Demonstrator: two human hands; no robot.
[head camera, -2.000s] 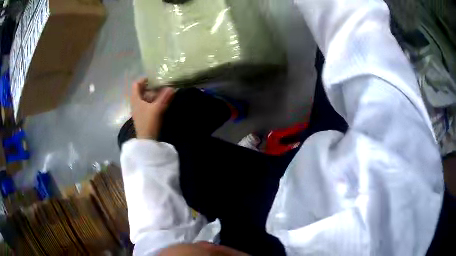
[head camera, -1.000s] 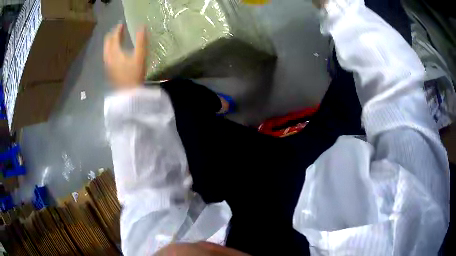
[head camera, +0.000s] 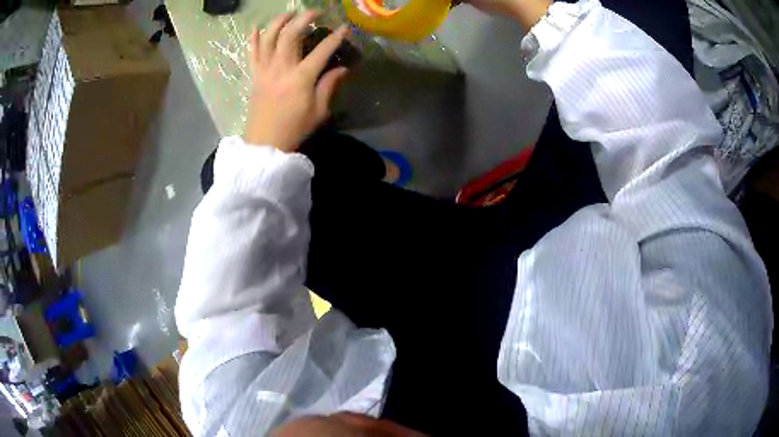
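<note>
The wrapped carton point(head camera: 376, 90), pale green-grey and shiny with tape, stands in front of me at the top of the view, cut off by the edge. A black corner protector point(head camera: 329, 44) is on its near corner. My left hand point(head camera: 289, 90) lies over this corner, its fingers and thumb around the protector. Another black corner protector point(head camera: 221, 6) shows on the carton at the top edge. My right hand point(head camera: 515, 8), partly cut off by the top edge, holds the yellow packing tape roll point(head camera: 410, 21) over the carton. No dispenser handle shows.
A brown cardboard carton point(head camera: 107, 128) stands at the left. Flattened cardboard point(head camera: 128, 405) is stacked at the lower left, near blue plastic pieces point(head camera: 70, 318). A red plastic stool point(head camera: 495, 181) shows between my legs. Grey-green sheeting point(head camera: 726, 38) lies at the right.
My left hand has moved from the carton's left side onto its near corner, where a black protector now shows. The tape roll has come further into view with my right hand.
</note>
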